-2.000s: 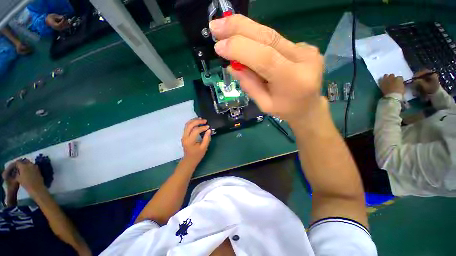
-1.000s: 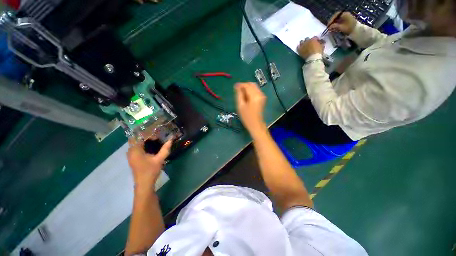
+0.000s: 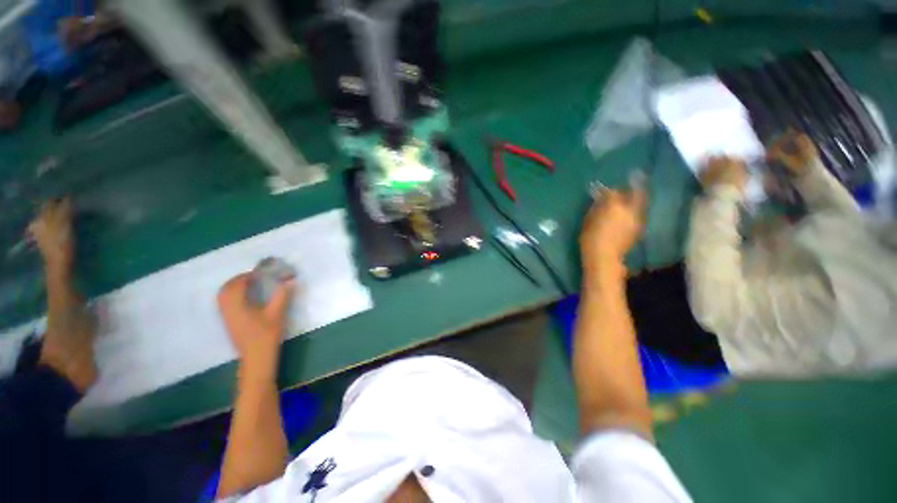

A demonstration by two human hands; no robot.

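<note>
The frame is blurred. My left hand (image 3: 254,312) holds a small silver metal-cased module (image 3: 270,281) between thumb and fingers over the white sheet (image 3: 320,257), left of the fixture. My right hand (image 3: 612,228) is at the right, over the bench where modules lay; small silvery shapes show at its fingertips, but I cannot tell if it grips them. The black test fixture (image 3: 379,246) stands in the middle with its lit green pressure head (image 3: 405,169) and a brass-coloured nest (image 3: 421,226) at its front. No hand touches it.
Red-handled pliers (image 3: 505,169) lie right of the fixture, with black pen-like tools (image 3: 515,259) and pale scraps (image 3: 511,237). A neighbour's hands (image 3: 725,173) are by white paper (image 3: 703,120) at right. Another person's arm (image 3: 61,285) reaches in at left. A grey post (image 3: 231,113) stands behind the sheet.
My left hand has left the fixture's front and moved left over the white sheet with a module. My right hand has moved right, to where the modules lay. The view has turned and shifted.
</note>
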